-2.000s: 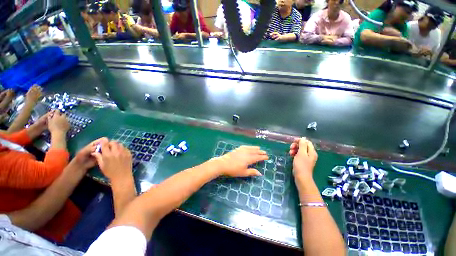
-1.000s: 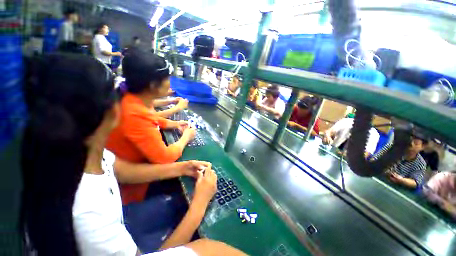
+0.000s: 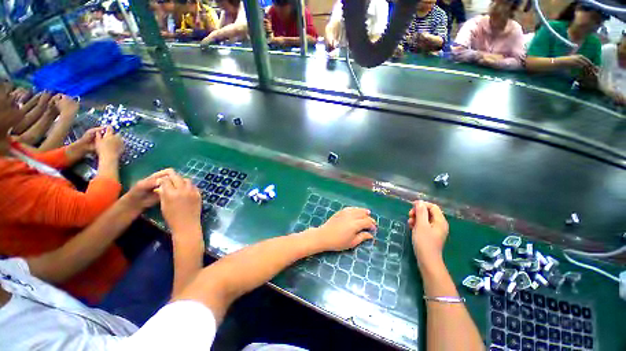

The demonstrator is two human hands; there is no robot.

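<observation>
A clear blister tray point(image 3: 357, 271) with rows of rounded-square pockets lies on the bench in front of me; the pockets in view look empty. My left hand point(image 3: 345, 229) rests palm down over the tray's upper middle, fingers loosely bent; its underside is hidden. My right hand point(image 3: 429, 230) is raised just past the tray's right edge, its thumb and fingertips close together. The view is too coarse to tell whether anything is between them.
A pile of silver-white modules point(image 3: 515, 267) and a filled tray point(image 3: 539, 319) lie at right. The dark conveyor point(image 3: 384, 140) beyond the bench carries scattered modules. At left, a neighbour's hands point(image 3: 180, 195) are beside a part-filled tray point(image 3: 223, 186) and a few loose modules point(image 3: 261, 194).
The view swung left along the line, then back to the bench. Compared with two seconds ago, my left hand's fingers are more bent over the tray. My right hand stays at its right side.
</observation>
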